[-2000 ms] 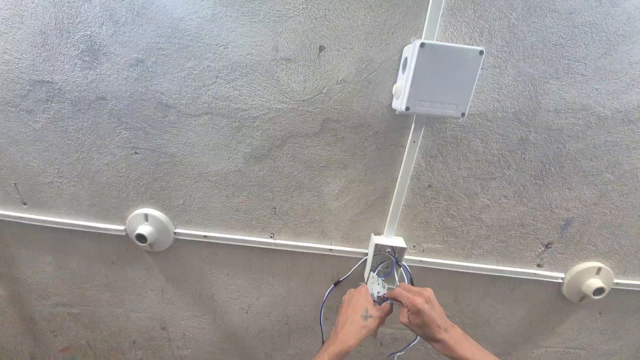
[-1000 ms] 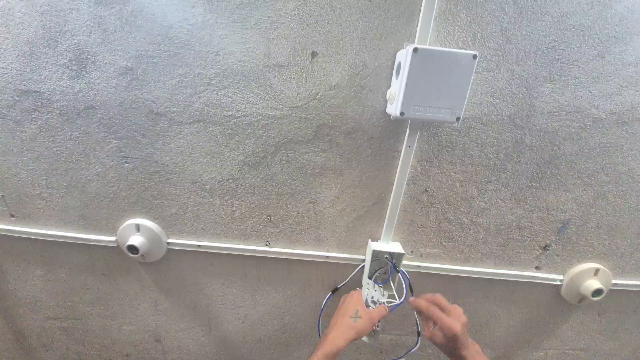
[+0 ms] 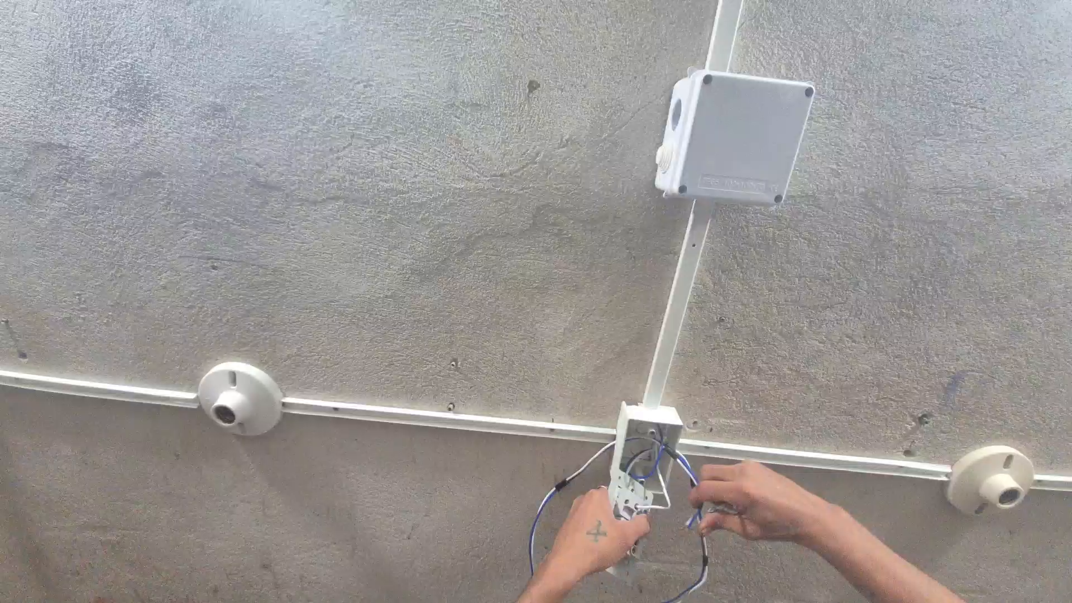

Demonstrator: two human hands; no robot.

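A white wall box (image 3: 621, 435) is fixed where the trunking lines meet, its front uncovered and wires inside. My left hand (image 3: 590, 532) grips a white wiring-device frame (image 3: 630, 494) at the box's lower part; its lower end is partly hidden by my fingers. White and blue wires (image 3: 662, 481) loop out of the box. On the right, my right hand (image 3: 741, 502) pinches the blue and white wires (image 3: 693, 515) between thumb and fingers. A further wire loop (image 3: 533, 528) with black tape hangs to the left of my left hand.
A grey junction box (image 3: 749, 138) sits above on vertical trunking (image 3: 678, 301). Horizontal trunking (image 3: 452, 420) crosses the rough plaster wall, with one round lamp holder (image 3: 240, 399) at the left and another (image 3: 991, 480) at the right.
My right hand has moved right, away from the device frame, and now holds wires beside the box. My left hand remains at the frame.
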